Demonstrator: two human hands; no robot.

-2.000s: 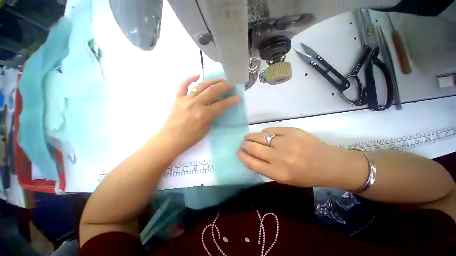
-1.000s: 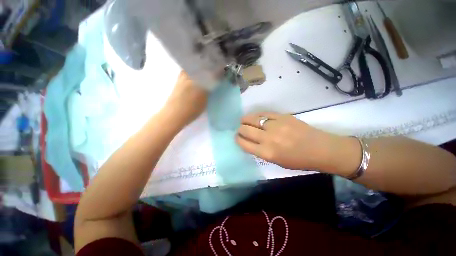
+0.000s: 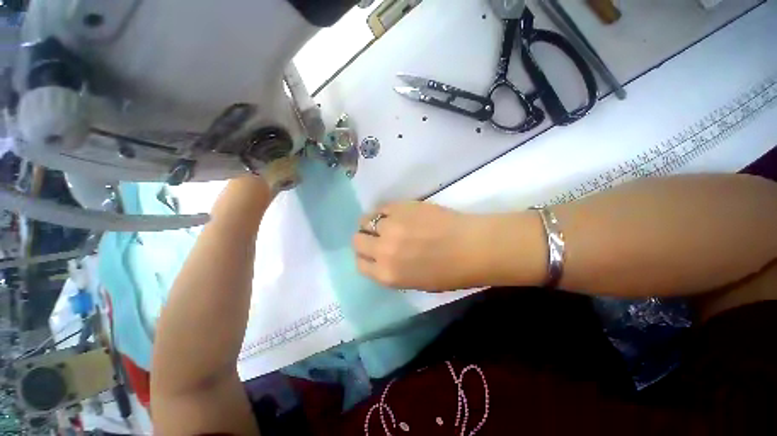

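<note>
A pale aqua fabric strip (image 3: 328,230) runs from the presser foot (image 3: 317,152) down over the table's front edge. My right hand (image 3: 413,247) lies on the strip's right edge, fingers bent, with a ring and a bracelet showing. Whether it pinches the cloth cannot be told. My left hand (image 3: 247,192) is mostly hidden behind the sewing machine head (image 3: 170,77); only the wrist and the back part show, left of the strip. Its fingers are out of sight.
Thread snips (image 3: 447,95) and black-handled shears (image 3: 554,72) lie right of the machine foot, beside a thin grey tool (image 3: 588,51). A metal disc (image 3: 369,147) is near the foot. Aqua pieces (image 3: 128,281) lie left, over a red basket (image 3: 136,383). A measuring scale (image 3: 682,145) runs along the front.
The camera view has swung, so the machine head and tools appear farther left. My left hand has gone from plainly visible on the strip to mostly hidden behind the head. My right hand stays beside the strip.
</note>
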